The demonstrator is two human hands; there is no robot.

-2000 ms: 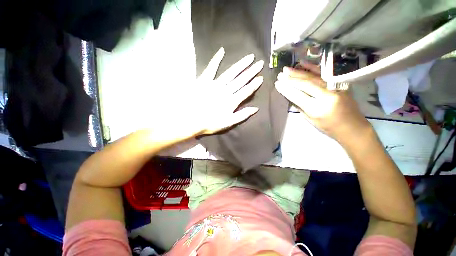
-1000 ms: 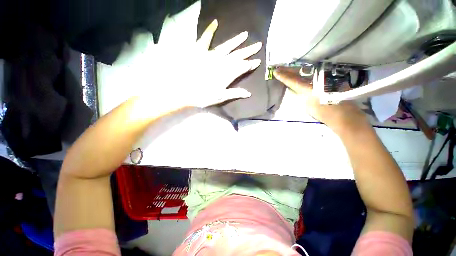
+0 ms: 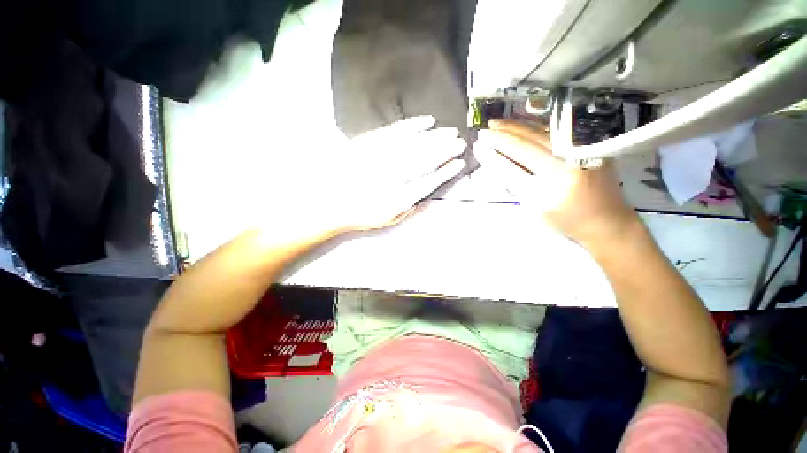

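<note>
A dark grey-brown cloth panel (image 3: 398, 75) lies on the white sewing table, left of the pale machine head (image 3: 566, 44), and runs up out of the top edge. My left hand (image 3: 389, 177), overexposed, lies flat on the panel's near end, fingers together and pointing right. My right hand (image 3: 553, 172) is beside the needle area, its fingertips at the panel's right edge near the yellow-green spot (image 3: 476, 113). The machine parts partly hide its fingers, so whether they pinch the cloth cannot be told.
Black cloth (image 3: 186, 40) lies at the upper left, with more dark cloth (image 3: 62, 177) on the left side surface. A white scrap (image 3: 688, 168) and a thin brownish tool (image 3: 752, 208) lie right of the machine. A red basket (image 3: 279, 341) is below the table edge.
The panel has moved up, away from me; its near end no longer hangs over the table edge. My left hand's spread fingers have closed together, near the right hand.
</note>
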